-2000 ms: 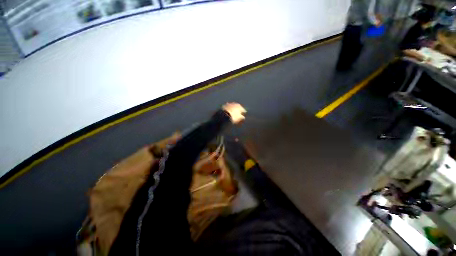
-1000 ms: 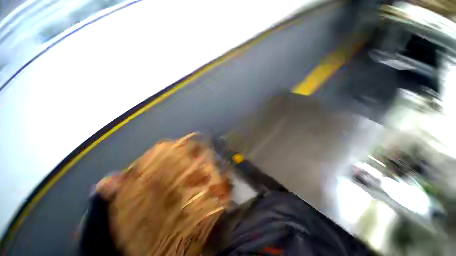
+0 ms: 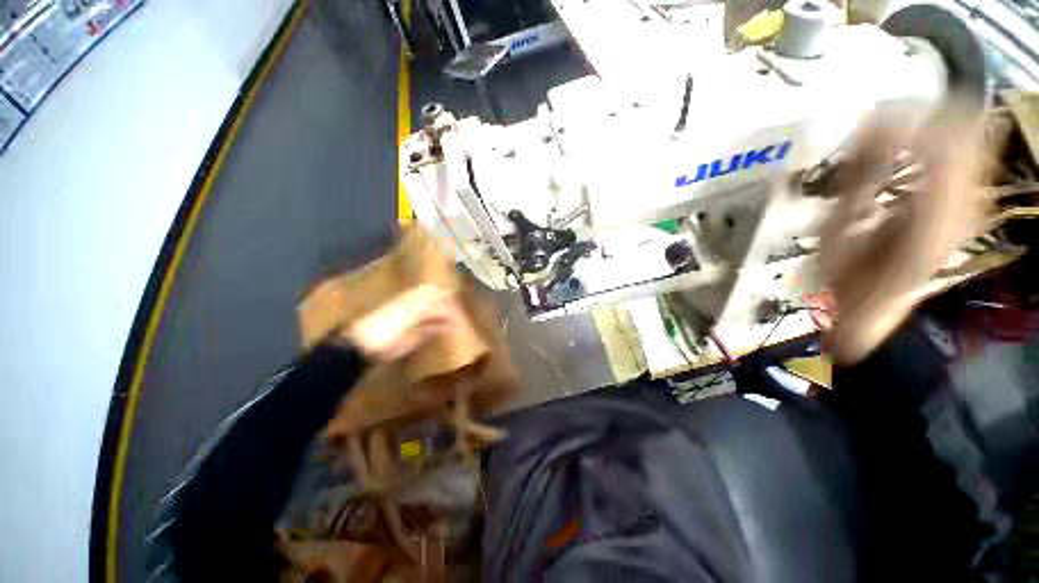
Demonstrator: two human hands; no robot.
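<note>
My left hand [image 3: 401, 328] is blurred and lies over a tan bag panel [image 3: 439, 370], gripping it at the left end of the table. The fingertips are not clear. Tan straps [image 3: 387, 478] hang below the panel. My right hand [image 3: 894, 228] is large and strongly blurred in front of the right end of the white JUKI sewing machine [image 3: 638, 142]; its fingers cannot be made out. The presser foot area [image 3: 541, 256] is right of the panel.
More tan pieces [image 3: 353, 560] lie low at the left. Tan items are stacked at the far right. The dark handwheel [image 3: 946, 46] and a thread spool [image 3: 807, 29] are at the machine's top right. A grey aisle [image 3: 262, 194] with yellow lines runs along the left.
The view has swung right to the machine. My left hand has gone from the heap's left side to the panel beside the table. My right hand has come into view.
</note>
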